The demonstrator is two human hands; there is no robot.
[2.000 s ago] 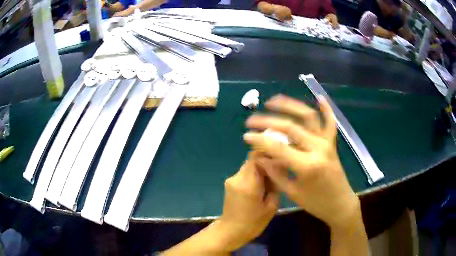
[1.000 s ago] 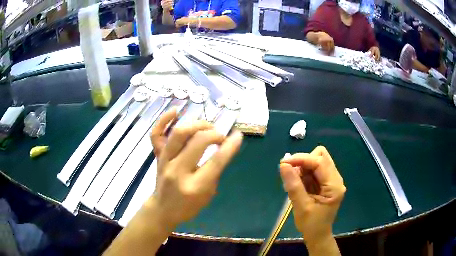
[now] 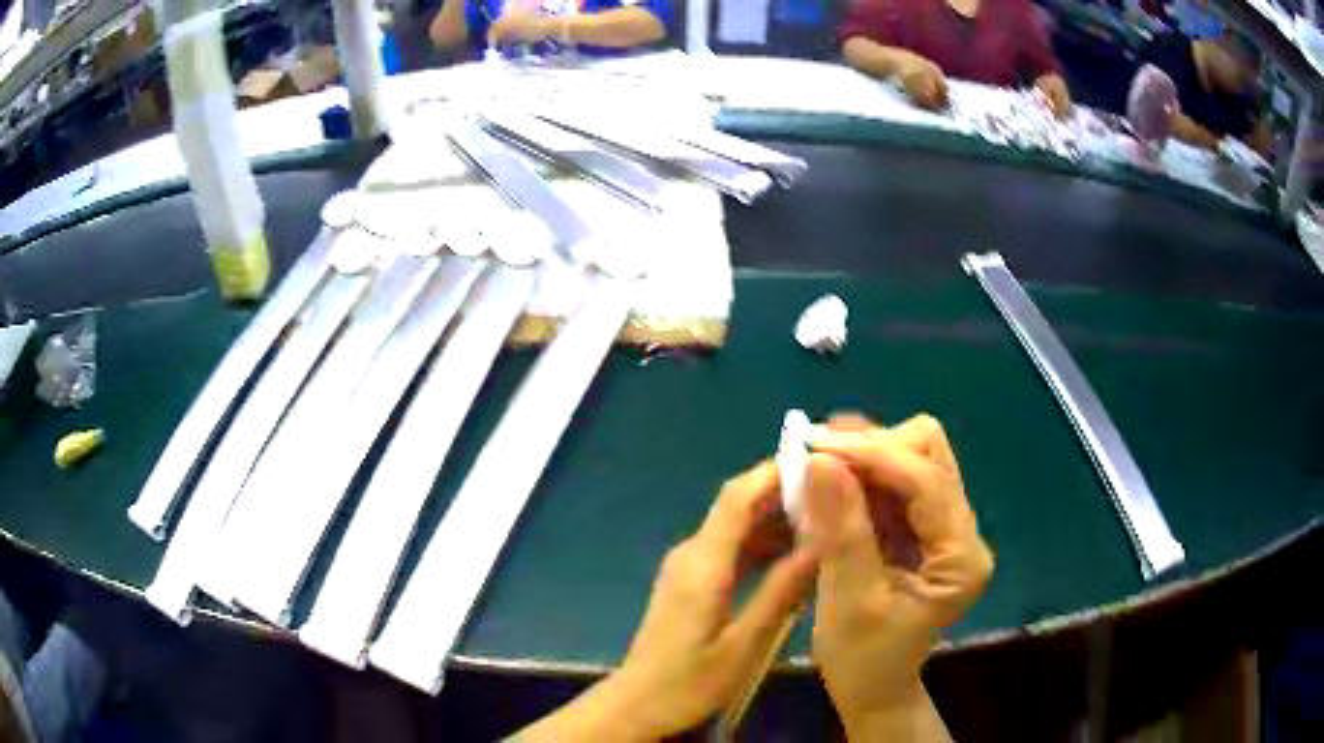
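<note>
A small white joint cover (image 3: 794,462) stands upright between the fingertips of both hands. My left hand (image 3: 712,595) pinches it from the left and below. My right hand (image 3: 900,544) has thumb and fingers against its right side. A thin yellow-gold lamp arm (image 3: 765,665) runs down from between the hands past the bench edge; its upper end is hidden by the fingers. Whether the cover sits on the arm cannot be told. A loose white joint cover (image 3: 823,324) lies on the green bench beyond the hands.
Several white arms (image 3: 501,479) lie fanned at left, round-capped ends on a padded board (image 3: 694,305) with more arms. One silver arm (image 3: 1077,414) lies at right. A plastic bag (image 3: 67,363) and yellow-green item (image 3: 79,447) lie far left. People sit opposite.
My left hand has come from above the fanned arms to my right hand and the small white cover is now between both. The view has shifted slightly.
</note>
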